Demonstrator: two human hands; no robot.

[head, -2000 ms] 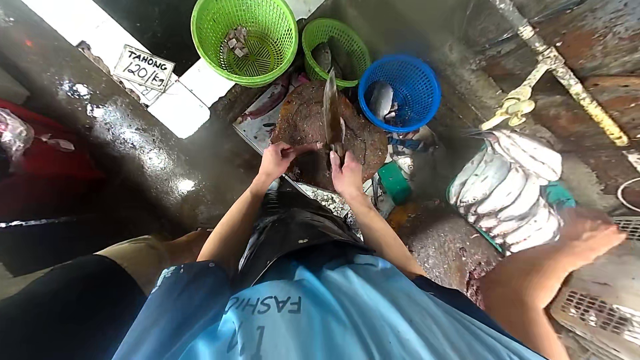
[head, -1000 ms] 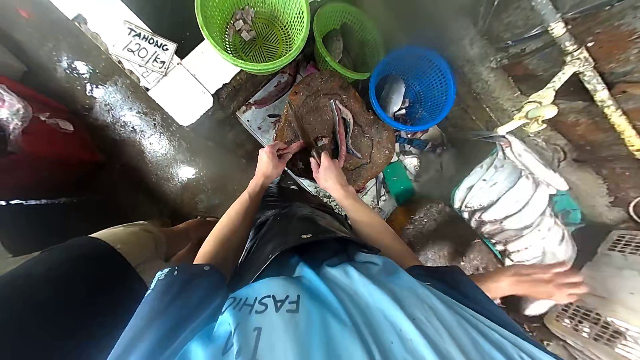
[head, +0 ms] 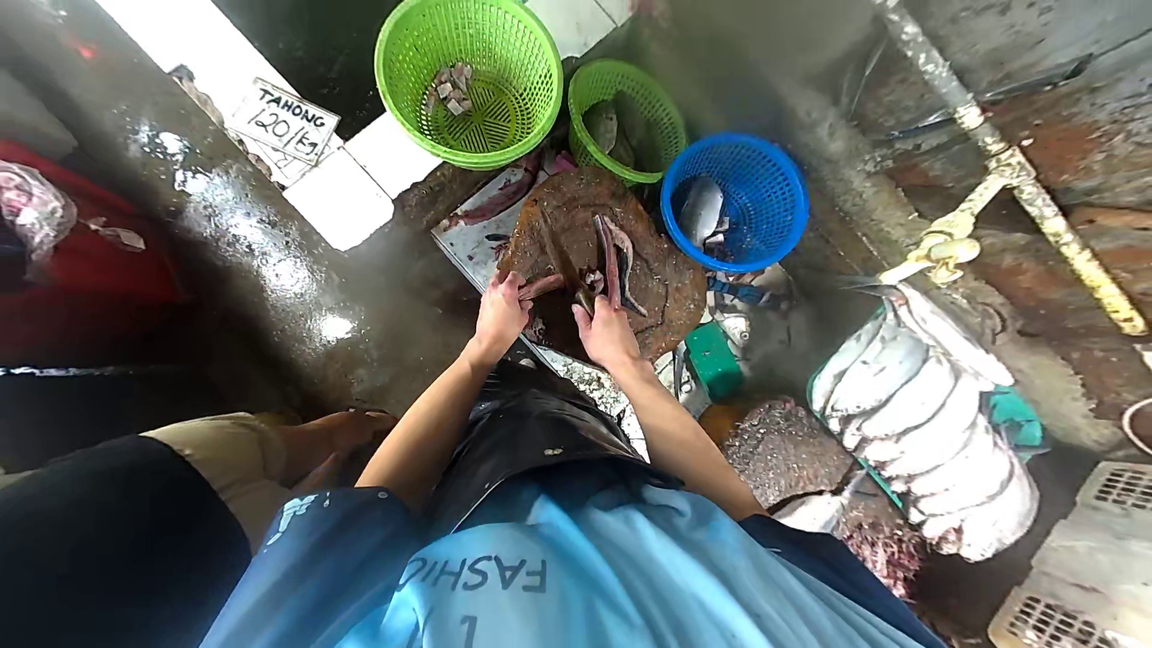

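A round wooden chopping block [head: 661, 261] is in front of me. My left hand [head: 501, 315] grips one end of a reddish strip of fish [head: 542, 287] over the block's left side. My right hand [head: 608, 335] is shut on the handle of a knife [head: 560, 250], its blade pointing away from me across the block and close to the strip. Just right of the blade, long cut fish pieces [head: 614, 261] lie on the wood, with a small scrap by my right fingers.
Two green baskets [head: 424, 135] and a blue basket [head: 670, 193], holding fish or pieces, stand beyond the block. Silvery fish [head: 927, 423] are stacked at right, near a rusty pipe [head: 1048, 202]. A green object [head: 714, 362] sits beside the block. Another person's leg [head: 225, 450] is at left.
The knife, upright over the block two seconds ago, is now lowered toward the wood. Another person's arm and hand at the right have left the view.
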